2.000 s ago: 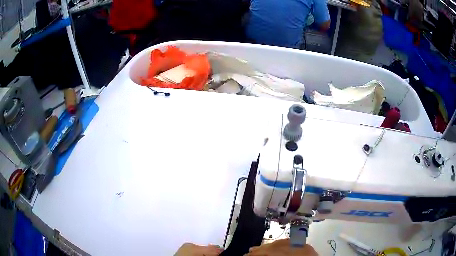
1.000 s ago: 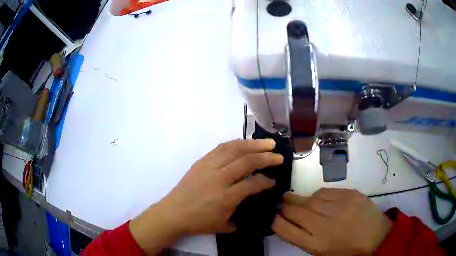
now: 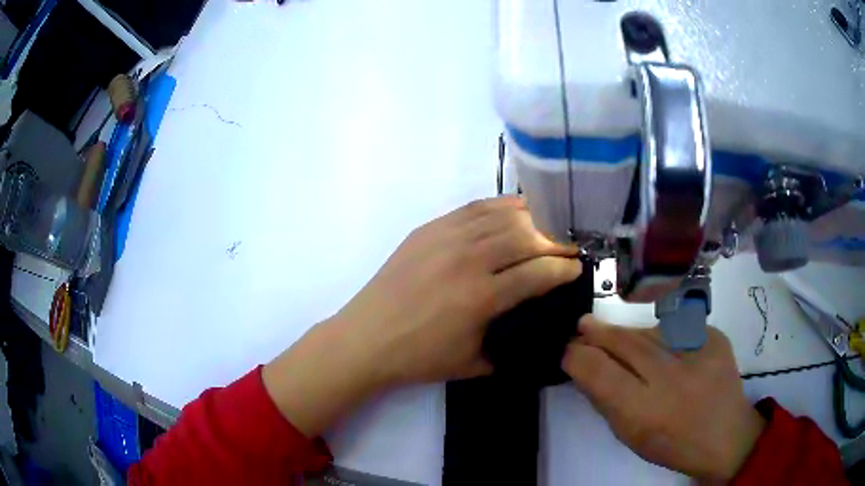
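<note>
A black fabric piece (image 3: pixel 538 332) lies at the needle area of the white sewing machine (image 3: pixel 607 152), and a black strip runs from it down to the bottom edge of the view. My left hand (image 3: pixel 446 285) lies on the fabric's left side, its fingertips pressing it close beside the presser foot (image 3: pixel 590 254). My right hand (image 3: pixel 659 389) holds the fabric's right edge, thumb and fingers together, just below the needle plate. The needle tip is too small to tell. The fabric under my left palm is hidden.
Scissors (image 3: pixel 835 332) with yellow and green loops lie at the right edge, near a loose thread loop (image 3: pixel 759 318). At the left are wooden-handled tools (image 3: pixel 92 176) on a blue sheet (image 3: pixel 142 161) and second scissors (image 3: pixel 61 316). The grey attachment (image 3: pixel 683 318) hangs above my right hand.
The view has shifted, so the machine sits further right. My left fingers have moved from lying spread on the fabric to bunched beside the presser foot. My right hand stays at the fabric's right edge.
</note>
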